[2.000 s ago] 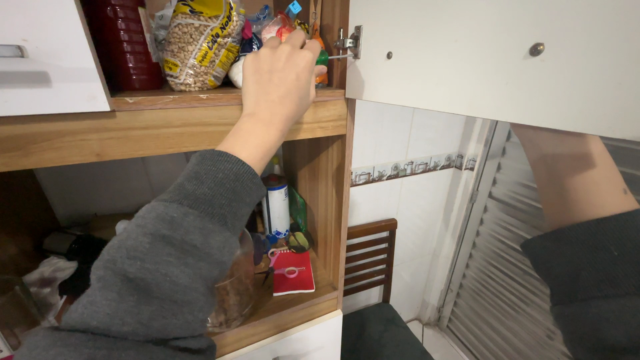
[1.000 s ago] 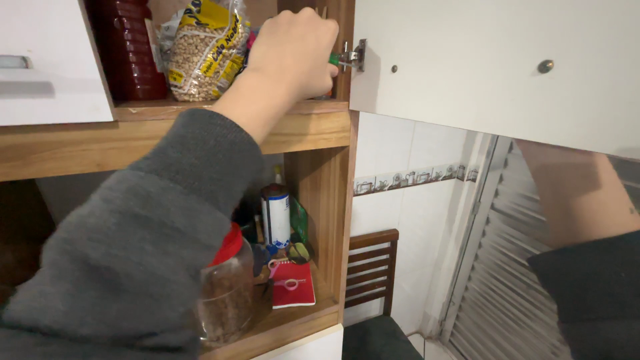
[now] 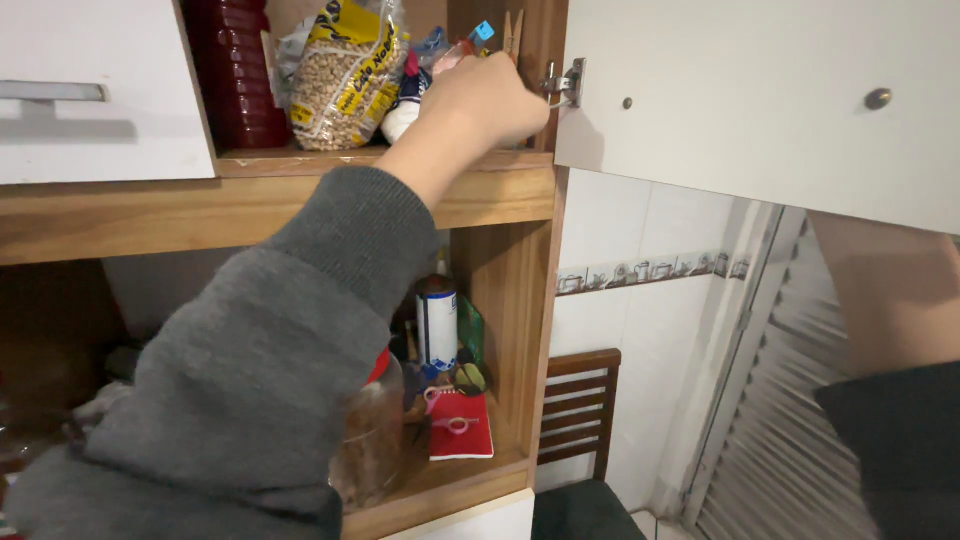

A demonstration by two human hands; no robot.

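My left hand is closed at the right end of the upper shelf, its knuckles toward me. A thin metal shaft, seemingly a screwdriver's, runs from it to the metal cabinet hinge; its handle is hidden by the fingers. The hinge joins the cabinet side to the raised white door. At the right edge only my right forearm and dark sleeve show, as the hand is hidden behind the door. Beside my left hand are a bag of beans, plastic packets and a wooden clothespin.
A dark red ribbed bottle stands left on the upper shelf. Below are a clear jar with a red lid, a white-labelled can, a red notebook and pink scissors. A wooden chair stands beyond the cabinet.
Between one second ago and now, my left hand has shifted lower and turned at the hinge. The green handle seen near the hinge in the earlier frames is now covered by my hand.
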